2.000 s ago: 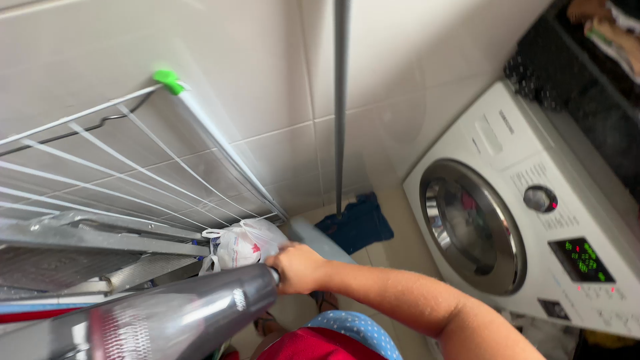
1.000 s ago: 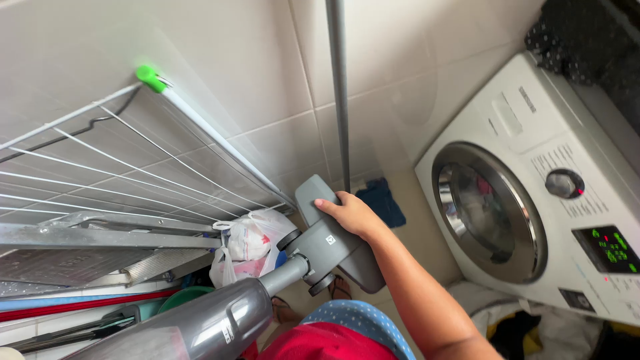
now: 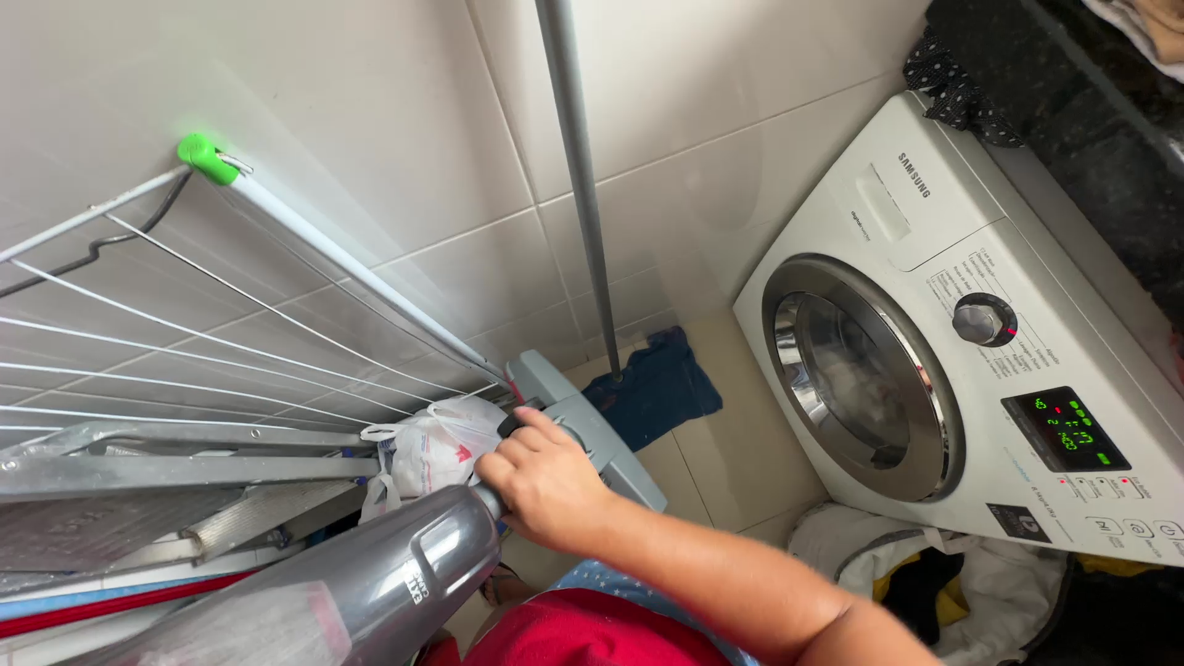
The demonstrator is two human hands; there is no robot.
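My right hand is closed around the neck of a grey vacuum cleaner, where its floor head joins the body. The vacuum's dark translucent body slants from the lower left up to my hand. Beyond my fingers, the grey floor head lies tilted beside a knotted white plastic bag. Further off, a dark blue cloth is on the tiled floor, with the lower end of a grey pole on it. My left hand does not show.
At the left, a white drying rack with a green corner cap leans near the tiled wall, above a metal stepladder. A white Samsung washing machine stands at the right, with a laundry basket holding clothes below it.
My right hand has moved from the top of the floor head to the vacuum's neck. The floor head was nearer to me a second ago and is now lower, by the bag.
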